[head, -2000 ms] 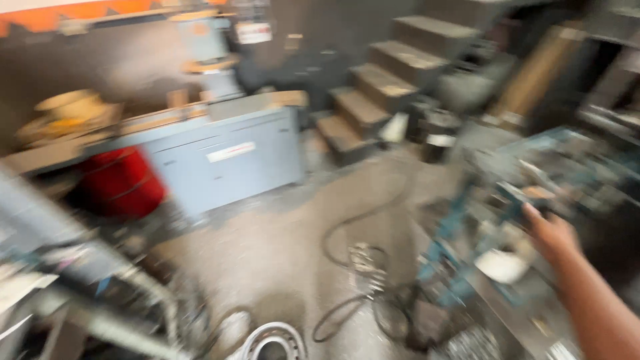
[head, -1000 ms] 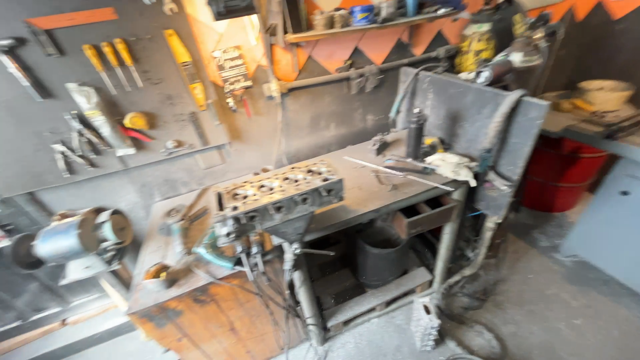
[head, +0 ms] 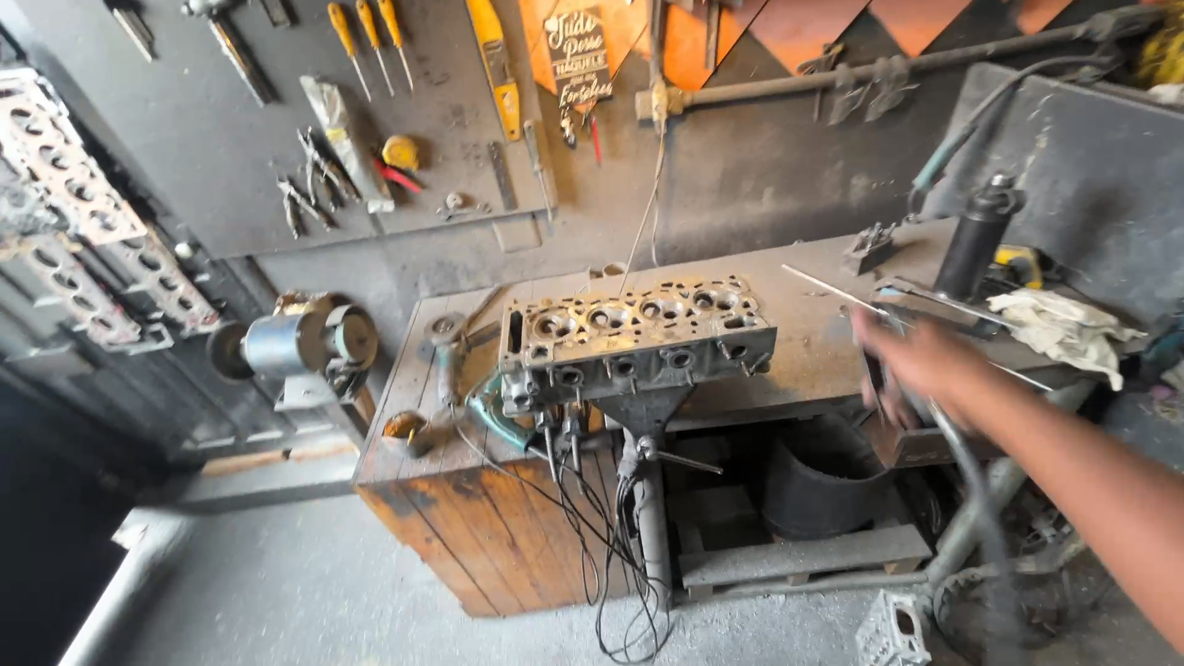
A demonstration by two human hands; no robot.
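My right hand [head: 925, 370] reaches in from the right edge over the workbench's front, blurred, with a dark hose [head: 971, 481] running down from just beneath it. Whether the fingers hold the hose or something else cannot be made out. Beyond the fingertips a thin metal rod [head: 823, 281] lies across the bench. Left of the hand, an engine cylinder head [head: 638, 338] sits on a stand at the bench's front edge, its combustion chambers facing up. A white rag [head: 1064, 328] and a black cylinder [head: 982, 236] are behind the hand. My left hand is out of view.
A bench grinder [head: 296, 342] stands at the left. Black cables [head: 606, 564] hang below the cylinder head to the floor. An open drawer [head: 925, 444] juts out under the hand. A metal part [head: 893, 629] lies on the floor. Screwdrivers [head: 375, 42] and pliers hang on the wall panel.
The view has swung from the stairs and blue cabinet to the workbench. My right hand, absent from view one second ago, is now over the bench's right part.
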